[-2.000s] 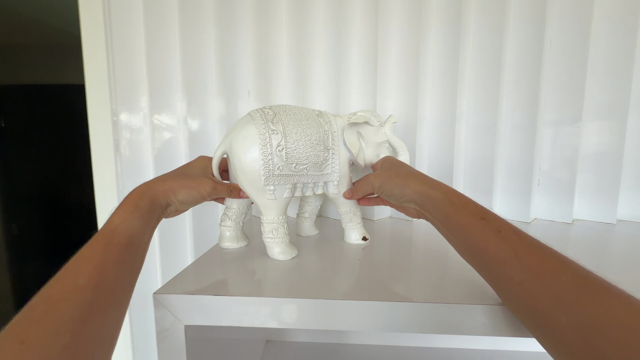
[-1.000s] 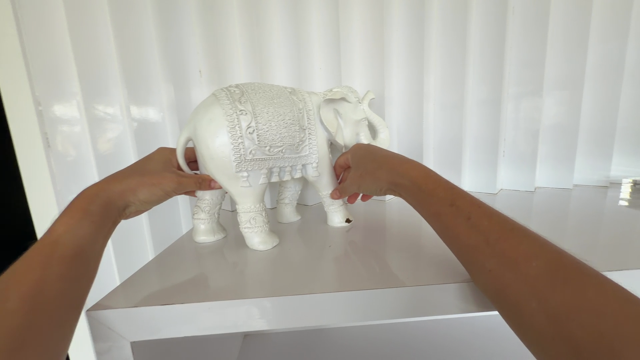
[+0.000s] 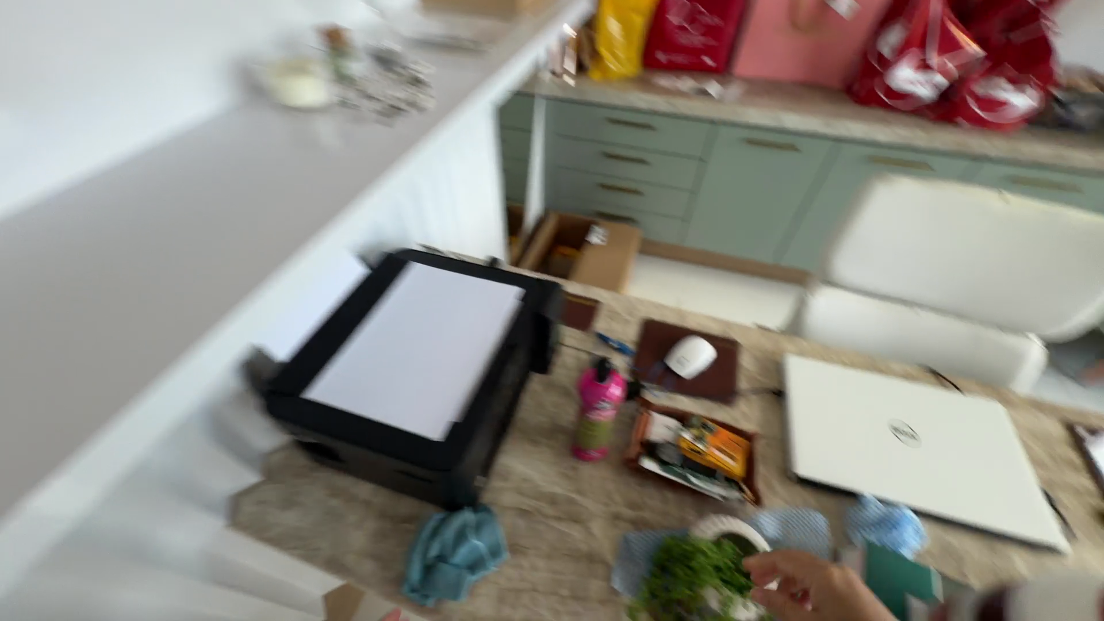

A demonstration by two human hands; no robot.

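My right hand [image 3: 806, 586] is at the bottom edge, its fingers apart and beside a leafy green plant [image 3: 690, 573] and the white pot rim [image 3: 729, 528]; blur hides whether they touch. Only a small fingertip of my left hand [image 3: 393, 615] shows at the bottom edge, so its grip is hidden. Left of the plant lies a crumpled teal cloth [image 3: 454, 552]. Blue cloths [image 3: 887, 524] lie behind and right of the plant. A pink spray bottle [image 3: 597, 410] stands beside a brown tray [image 3: 752, 466] of small packets.
A black printer [image 3: 492, 388] with white paper on top stands on the stone-patterned table at left, below a white ledge [image 3: 207, 216]. A closed Dell laptop [image 3: 914, 448], a mouse [image 3: 690, 356] and a white chair [image 3: 966, 259] are at right. Bags line the far counter.
The view has swung from the white ledge to the table. Both hands held the white elephant figurine's legs in the earlier frames; the figurine is now out of view, and my right hand is beside the plant.
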